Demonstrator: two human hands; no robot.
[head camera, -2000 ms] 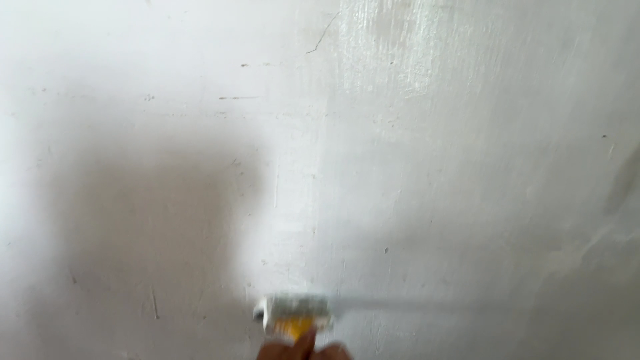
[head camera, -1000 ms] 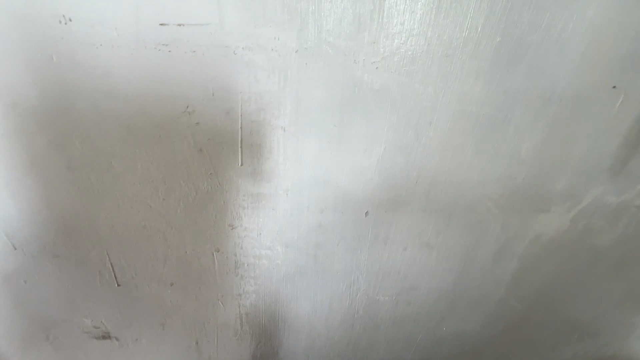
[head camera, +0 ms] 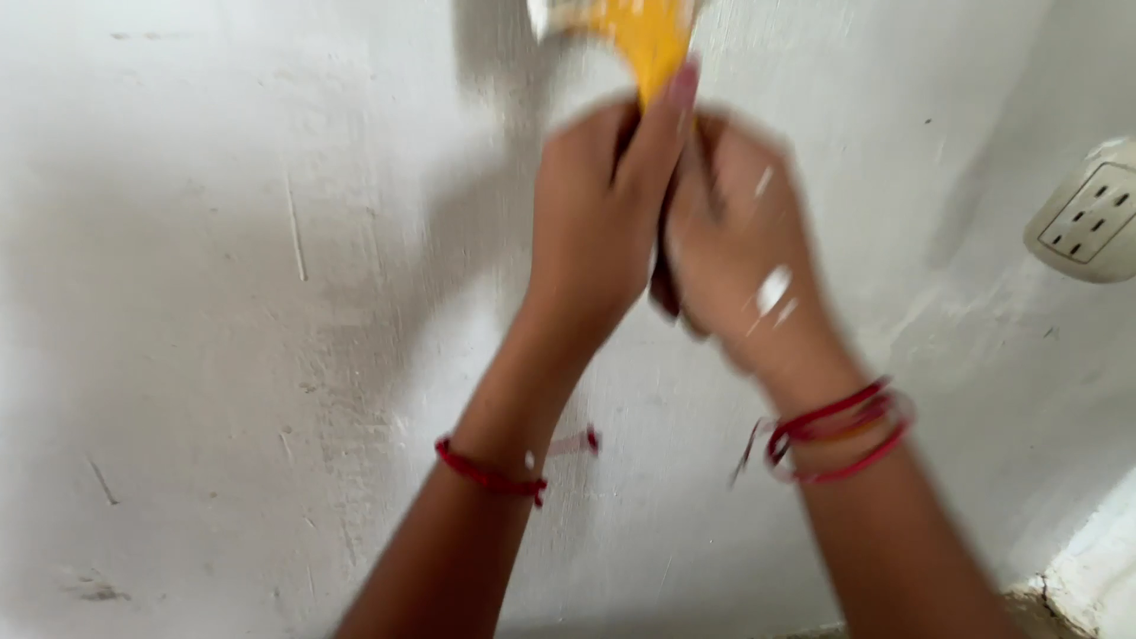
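A paintbrush with a yellow handle is cut off by the top edge of the head view, its head wet with white paint. My left hand grips the handle, with the thumb laid up along it. Beside it my right hand is closed on the lower handle, and the two hands touch. White paint spots mark the right hand. Red thread bracelets circle both wrists. Behind the hands stands a wall with whitish paint, brush streaks, scratches and shadows. The bristle tips are out of view.
An electrical outlet with a pale cover is on the wall at the right. At the lower right are a cracked white edge and a strip of floor or ledge by the wall's foot.
Both hands and forearms are now in view with the brush; one second ago neither showed. Two seconds ago the brush and fingers were at the bottom edge. The view has shifted.
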